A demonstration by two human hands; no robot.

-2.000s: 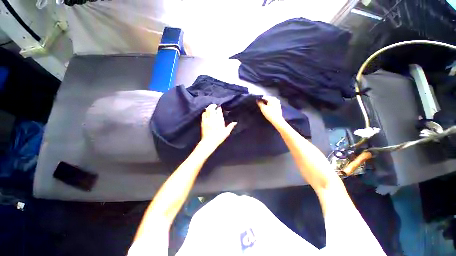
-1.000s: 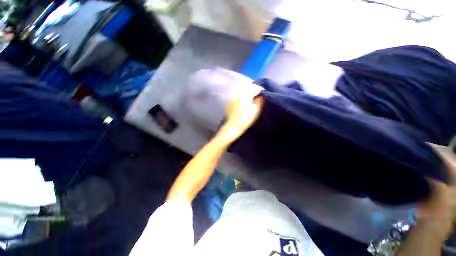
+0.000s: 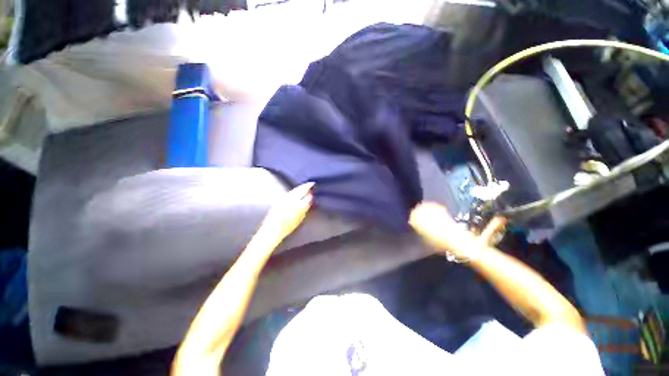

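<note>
A dark navy garment [image 3: 330,158] lies bunched over the right part of the padded pressing form [image 3: 176,213] and reaches back to a navy garment pile [image 3: 389,66]. My left hand [image 3: 292,209] is at the garment's near left edge, fingertips on the cloth. My right hand [image 3: 433,224] holds the garment's near right corner. The steam iron [image 3: 493,229] with its orange-brown handle is parked just right of my right hand, partly hidden by my forearm.
A blue bar [image 3: 188,121] with a pale tie stands behind the form. A black phone-like rectangle [image 3: 86,324] lies at the table's [image 3: 55,220] near left. A yellowish hose [image 3: 477,95] arcs at the right, above a second grey padded surface [image 3: 517,110].
The garment has come off the left of the form and is bunched to the right and back. The form's left and middle are bare. The view has swung back to the right.
</note>
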